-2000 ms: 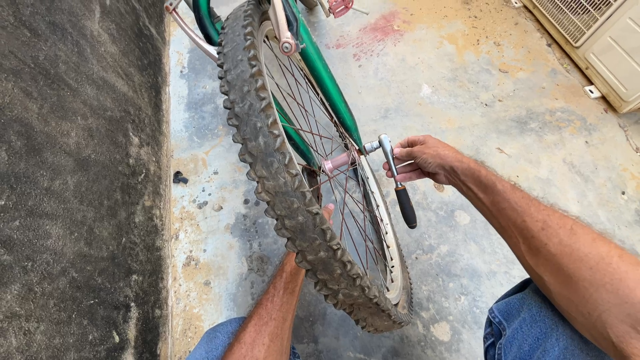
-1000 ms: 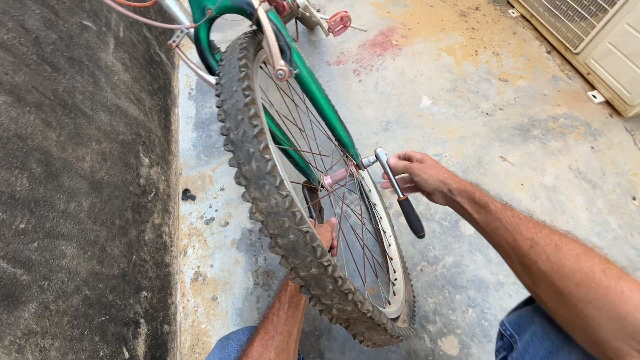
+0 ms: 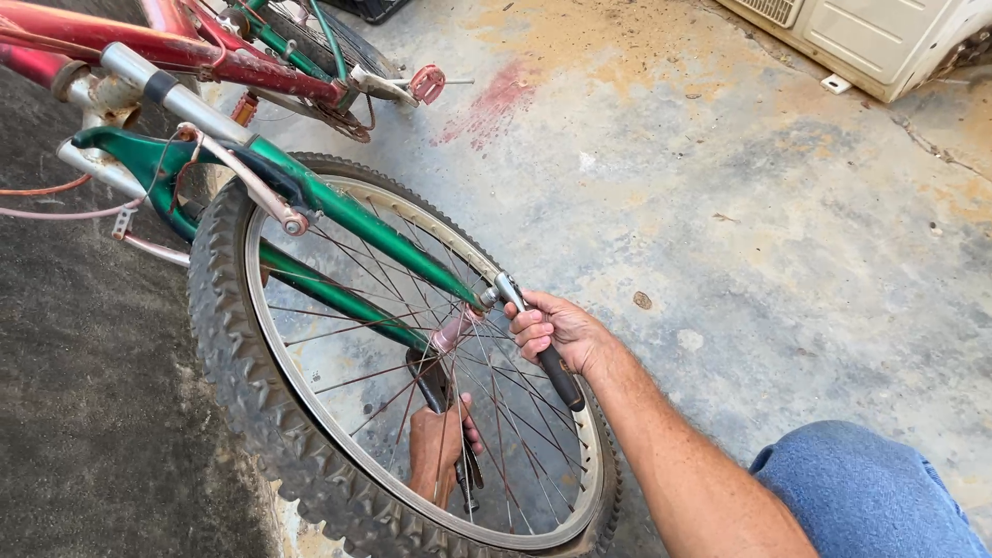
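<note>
A bicycle's front wheel, with a knobby tire (image 3: 232, 364), sits in a green suspension fork (image 3: 372, 232). My right hand (image 3: 554, 329) is wrapped around a socket ratchet (image 3: 559, 373), whose head and socket meet the axle end at the near fork leg's tip. Behind the spokes, my left hand (image 3: 438, 446) grips locking pliers (image 3: 426, 380); their jaws are at the far fork tip, beside the pink hub (image 3: 452, 332). Spokes partly cover that hand and tool.
The red bicycle frame (image 3: 256, 66) and a red pedal (image 3: 427, 84) are at upper left. A dark wall (image 3: 93, 372) stands close on the left. An air conditioner's outdoor unit (image 3: 876, 39) is at upper right, and my denim-covered knee (image 3: 860, 488) at lower right.
The front wheel and fork now lie at a more slanted angle in view. My right hand has gone from the ratchet's head end onto its handle. The view has shifted, showing more frame.
</note>
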